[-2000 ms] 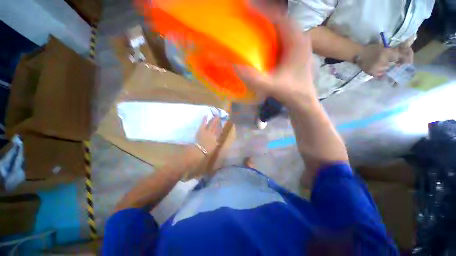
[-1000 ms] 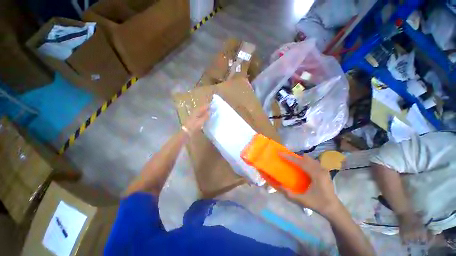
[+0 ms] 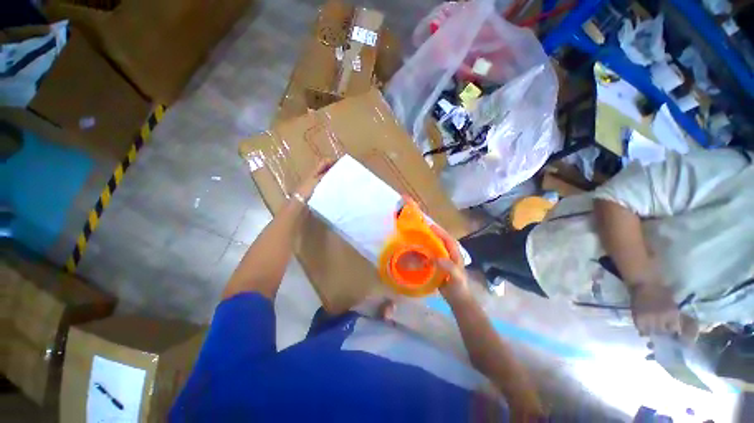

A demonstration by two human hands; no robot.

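A white mailing bag (image 3: 351, 202), folded into a long packet, lies slantwise on a closed brown carton (image 3: 331, 268). My left hand (image 3: 312, 182) holds the packet at its far left end, with the fingers partly hidden. My right hand (image 3: 449, 268) grips the orange tape dispenser (image 3: 411, 263) over the packet's near right part. The dispenser's round hub faces up and its narrow end points at the packet. Whether tape runs from it to the packet cannot be told.
Small labelled cartons (image 3: 351, 62) stand just beyond the work carton. A filled clear plastic sack (image 3: 517, 132) and a yellow stool seat (image 3: 532, 212) are at the right. Another person (image 3: 661, 240) is close on the right. Open cartons (image 3: 74, 83) stand at the upper left.
The dispenser has turned so that its round hub shows, and now lies flatter over the packet. My left hand stays at the packet's far end. The view has shifted.
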